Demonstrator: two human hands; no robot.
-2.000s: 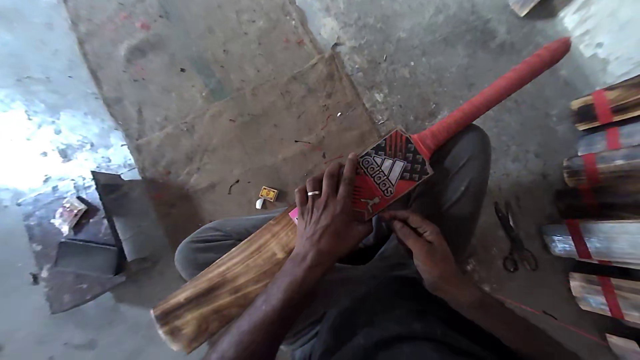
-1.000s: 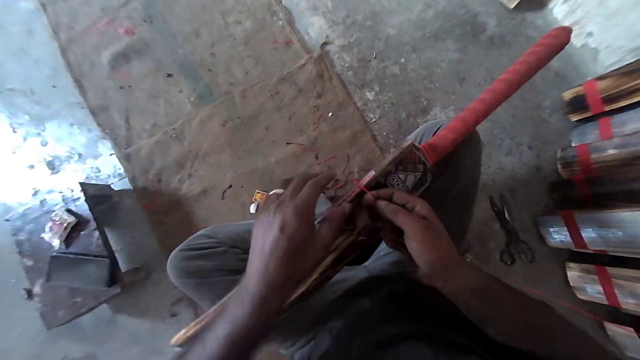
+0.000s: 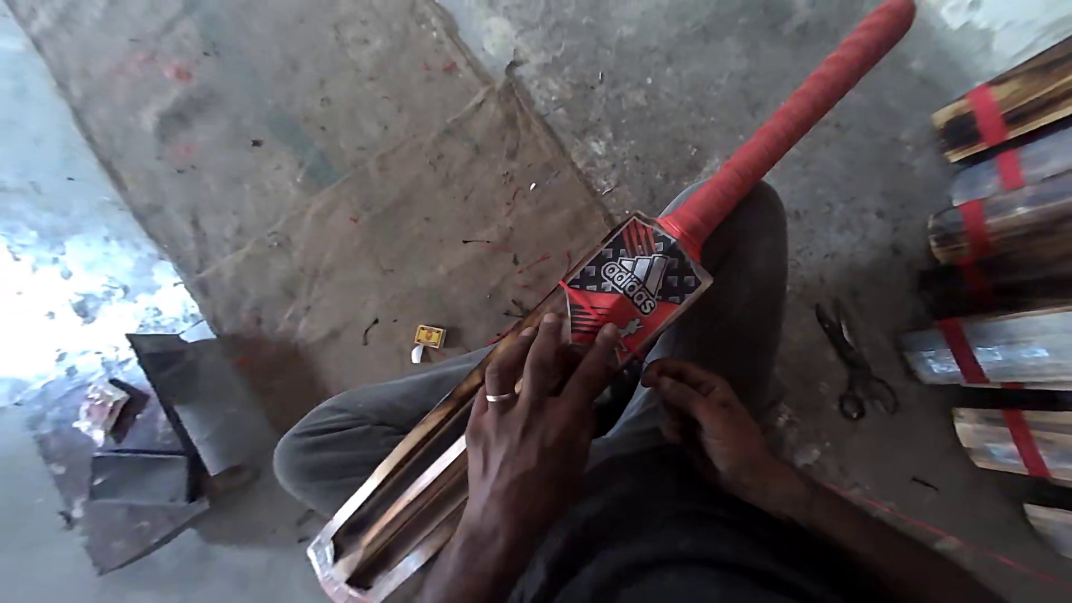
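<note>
A wooden cricket bat (image 3: 419, 477) lies diagonally across my lap, its ridged side up. Its handle (image 3: 796, 121), wrapped in red, points to the upper right, and a red and black Adidas sticker (image 3: 641, 280) covers the shoulder of the blade. My left hand (image 3: 536, 419), with a ring on one finger, rests over the blade, its fingertips at the sticker's lower edge. Close to the blade's right edge, my right hand (image 3: 712, 410) has thumb and forefinger pinched together. Whether something thin is between them cannot be made out.
Black-handled scissors (image 3: 854, 368) lie on the floor at right, beside several bats (image 3: 980, 343) with red bands. A yellow matchbox (image 3: 430, 337) lies on a brown cloth (image 3: 335, 243) with scattered red threads. Dark sheets (image 3: 197, 402) and a small packet (image 3: 102, 410) sit at left.
The bat has been turned: the smooth blade face showed two seconds ago, it was edge-on one second ago, and the ridged side shows now. My right hand has come slightly away from the blade.
</note>
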